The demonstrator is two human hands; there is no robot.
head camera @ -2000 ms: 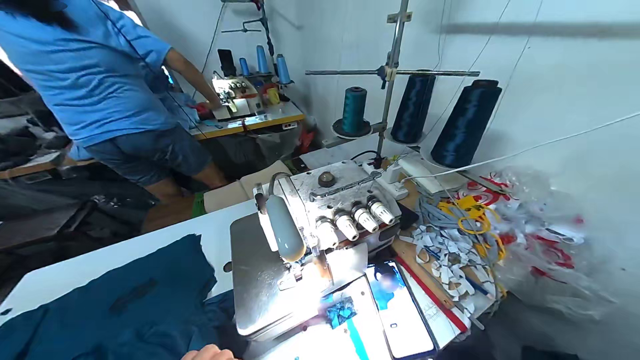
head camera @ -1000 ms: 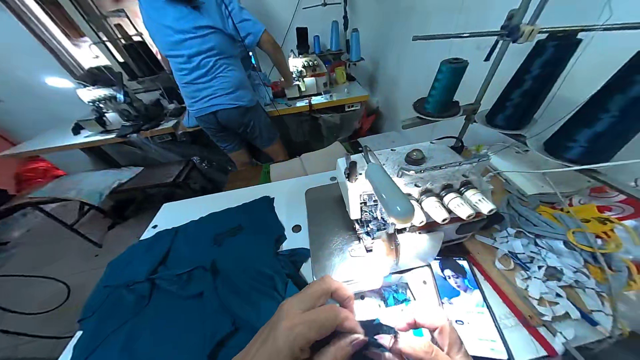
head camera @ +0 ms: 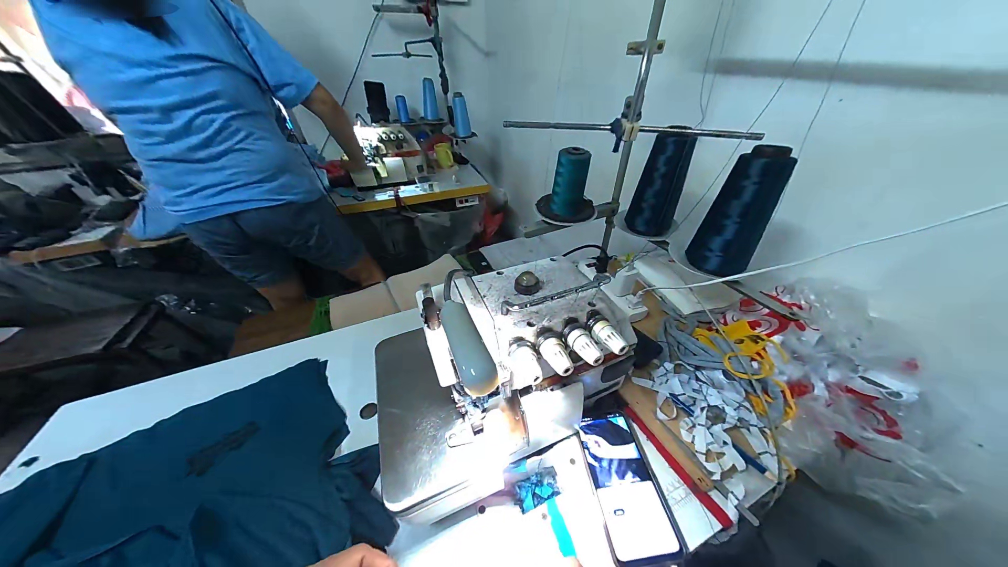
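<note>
Only the edge of my left hand (head camera: 356, 556) shows at the bottom, beside the dark teal fabric (head camera: 181, 465) that spreads over the left of the white table; its fingers are mostly cut off. A tiny bit of skin at the bottom edge, left of the phone, may be my right hand, too little to tell. An overlock sewing machine (head camera: 504, 331) stands at the centre, its lamp lighting the needle area and metal plate (head camera: 413, 417). To its right lies a smartphone (head camera: 634, 496) with a lit screen, near a small crumpled blue piece (head camera: 537, 489).
Thread cones in teal (head camera: 570, 183) and navy (head camera: 740, 213) stand behind the machine under a metal thread stand (head camera: 634, 118). Fabric strip scraps (head camera: 709, 409), a red ruler-like strip (head camera: 681, 468) and plastic bags (head camera: 874, 409) lie right. A person in blue (head camera: 213, 118) stands at another machine (head camera: 390, 153).
One second ago both my hands were together in front of the machine, holding something dark; now they are almost wholly below the frame. The view has shifted.
</note>
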